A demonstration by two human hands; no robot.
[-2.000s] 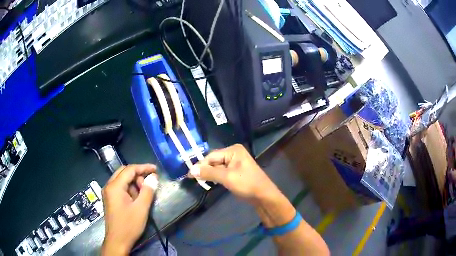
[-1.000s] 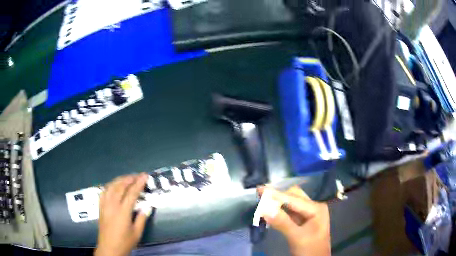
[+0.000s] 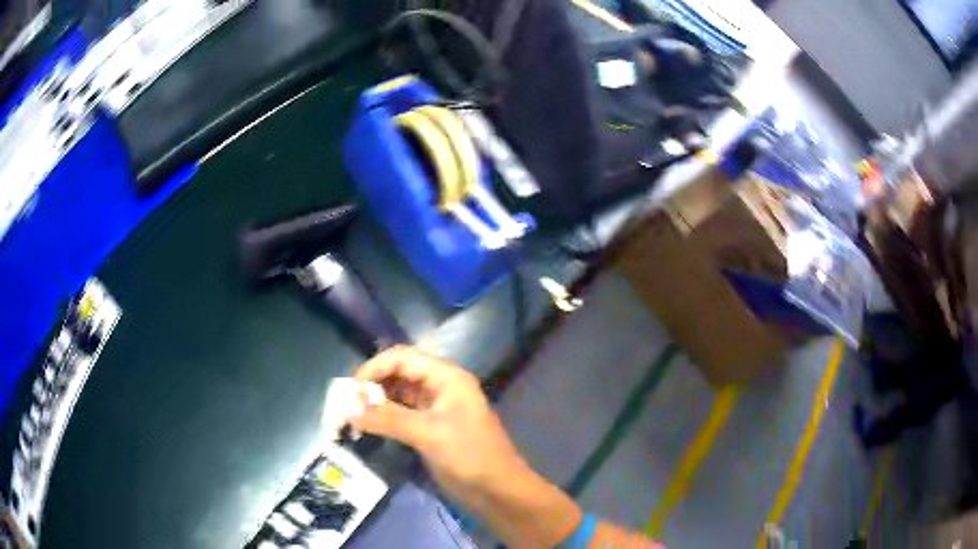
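Note:
My right hand (image 3: 429, 413) has thumb and forefinger pinched on a small white piece (image 3: 341, 402), blurred; I cannot tell if it is tape or a label. A pale cover seems to be on the fingertip. Just below is a white panel with a circuit board (image 3: 322, 502), a yellow spot at its near end; the picture's bottom edge cuts it off. The hand is above its end; contact cannot be told. The black barcode scanner (image 3: 332, 284) lies beyond the hand, handle towards it. My left hand is not in view.
Blue tape dispenser (image 3: 413, 204) with two cream rolls stands behind the scanner. Another board panel (image 3: 64, 402) lies at left, near the blue sheet (image 3: 64, 236). The dark printer (image 3: 547, 118) is behind. A brown cardboard box (image 3: 697, 290) with clear bags stands right of the bench.
The view has swung right. My left hand, which was on the near board, has gone out of view. My right hand with the white piece is now closer to that board's yellow-spotted end.

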